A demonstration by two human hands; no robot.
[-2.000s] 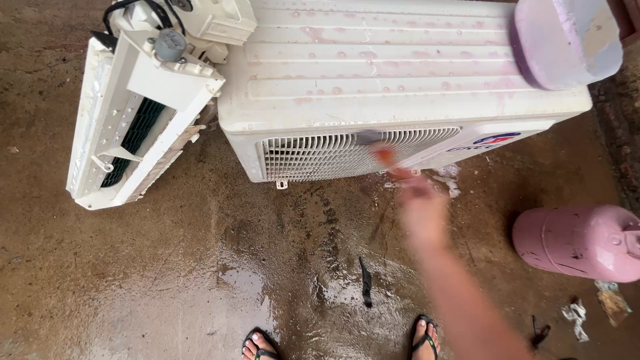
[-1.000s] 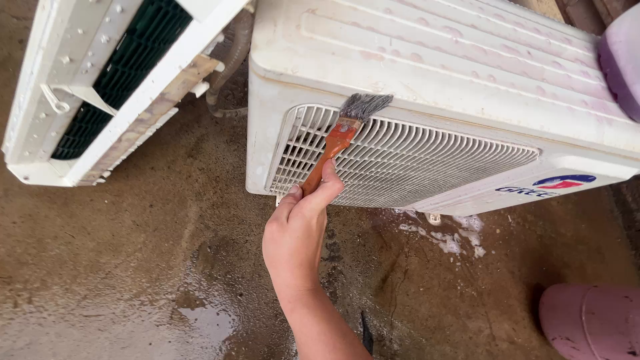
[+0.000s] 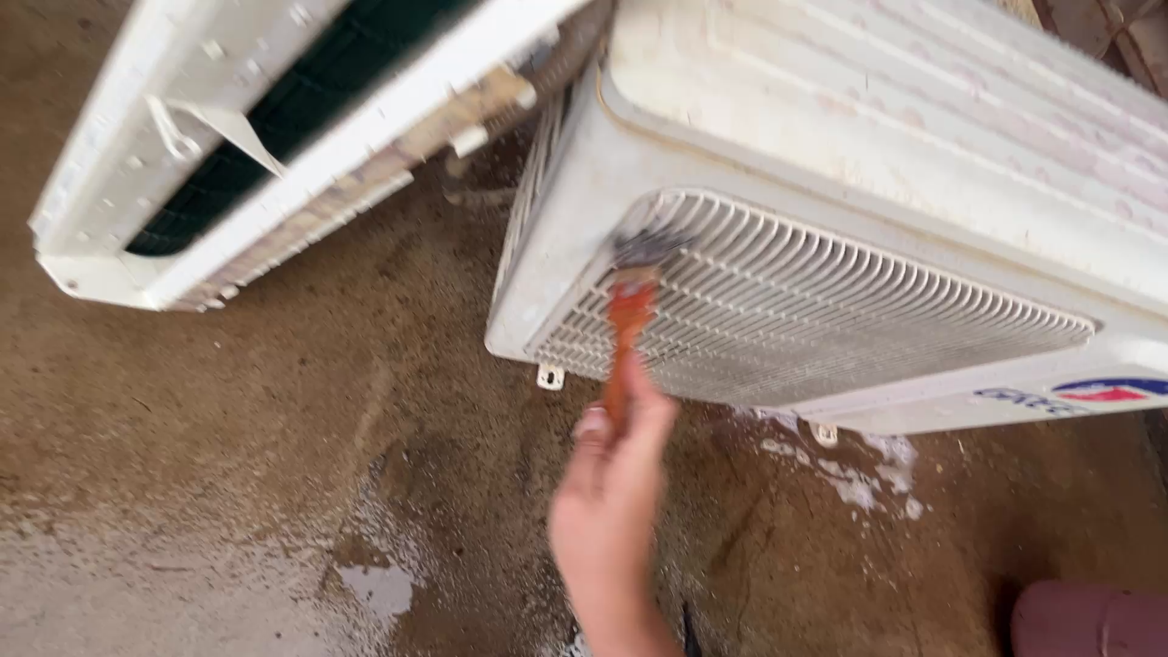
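Observation:
My right hand (image 3: 616, 484) is closed round the orange handle of a flat paintbrush (image 3: 631, 310), slightly blurred. Its dark, wet-looking bristles are at the upper left corner of the fan grille (image 3: 821, 283). This white grille is in the front of an air conditioner outdoor unit (image 3: 776, 155), whose ribbed top bears pinkish wet drops. My left hand is out of view.
A white air conditioner indoor unit (image 3: 338, 128) with its dark green inside showing lies at upper left. Under everything is a wet concrete floor (image 3: 274, 411), with foam (image 3: 853, 474) near the outdoor unit's foot. A pink cylinder (image 3: 1090, 620) stands at lower right.
The brush has gone from the casing edge above the grille to the grille's upper left corner, still in my right hand. The view has moved closer.

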